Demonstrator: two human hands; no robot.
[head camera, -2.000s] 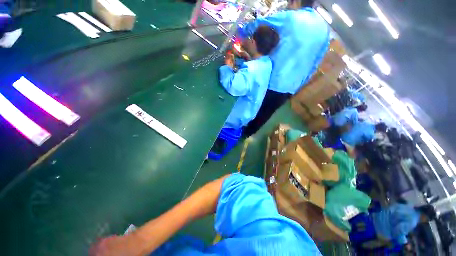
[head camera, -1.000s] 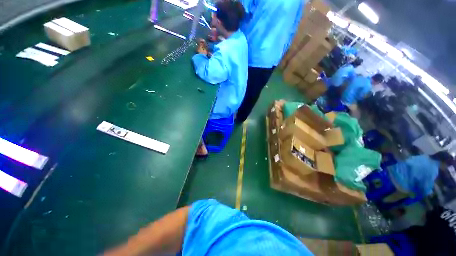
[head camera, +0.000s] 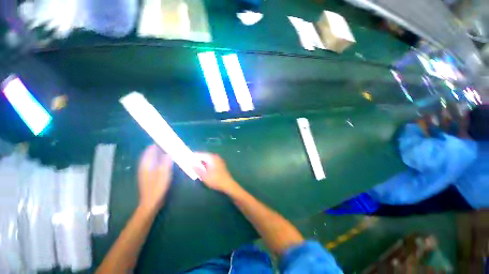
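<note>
A glowing white light bar (head camera: 161, 134) lies diagonally in front of me above the green bench. My right hand (head camera: 213, 170) is shut on its near end. My left hand (head camera: 155, 170) is blurred and lies against the bar's left side; whether its fingers grip the bar cannot be told. Glare hides the bar's edges. A pile of frosted white diffuser covers (head camera: 72, 219) lies at the left, with one strip (head camera: 102, 187) at its right side.
Two lit bars (head camera: 214, 83) lie side by side on the conveyor, another (head camera: 27, 107) at far left. An unlit bar (head camera: 311, 149) lies right. Beyond are white strips (head camera: 306, 33), a carton (head camera: 336, 32) and wrapped parts (head camera: 104, 16). A blue-sleeved person (head camera: 434, 160) sits at right.
The view has swung left. Both hands and a glowing bar now show together in front of me, where before only my blurred arm showed at the bottom. The unlit bar now appears farther right.
</note>
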